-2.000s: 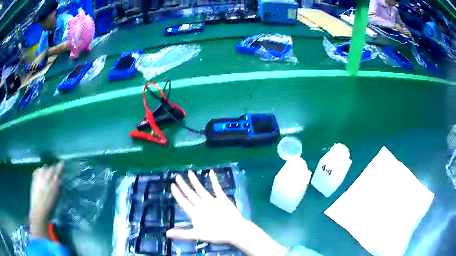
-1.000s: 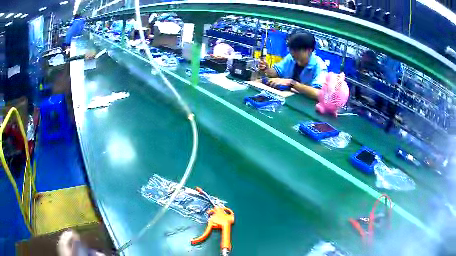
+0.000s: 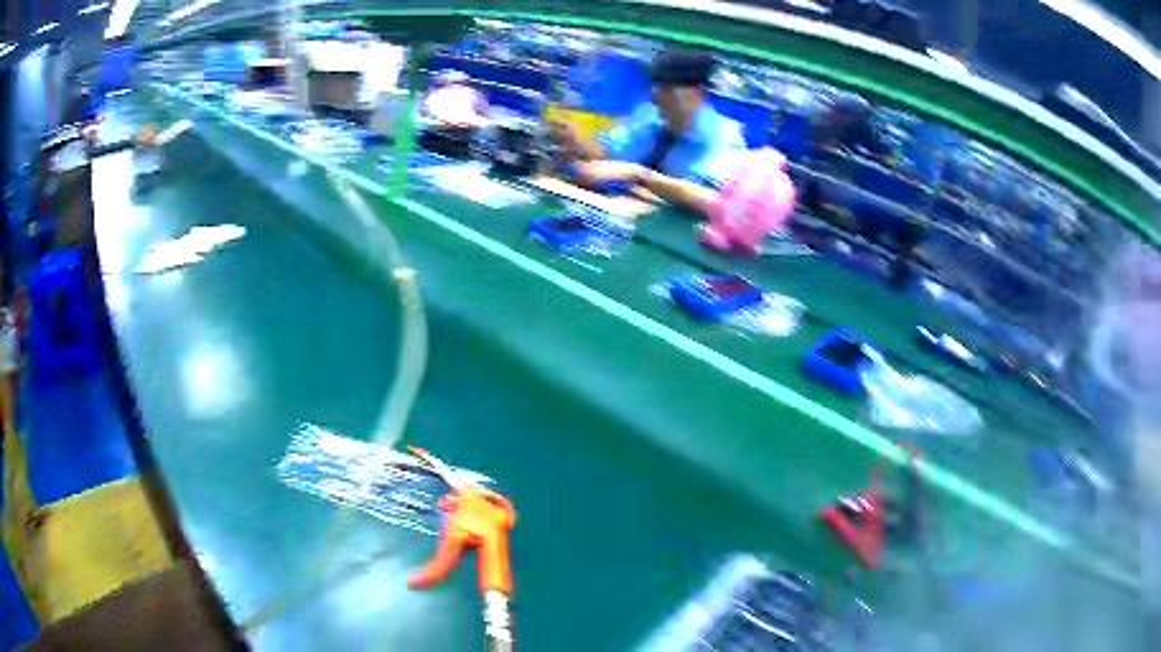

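Observation:
No hand of mine shows in the blurred head view. The orange air blow gun (image 3: 474, 538) lies on the green bench (image 3: 293, 318) at the lower centre, on or beside a crinkled clear plastic bag (image 3: 363, 474). A pale air hose (image 3: 410, 344) runs past it and up towards the back. The lens sheet pack (image 3: 764, 618) is cut off by the bottom edge, right of the gun. The red battery clamps (image 3: 859, 520) lie near the rail at the right; the tester body cannot be made out.
Blue tester housings (image 3: 716, 294) lie beyond the green rail (image 3: 611, 313), with a pink plush-like object (image 3: 751, 200). A person (image 3: 681, 134) sits across the bench. A yellow trolley (image 3: 96, 548), brown carton (image 3: 134, 620) and blue stool (image 3: 61, 312) are at the left.
The view has swung from the lens sheet pack towards the bench's left end, then slightly back right. My hands, seen over the work earlier, are out of view.

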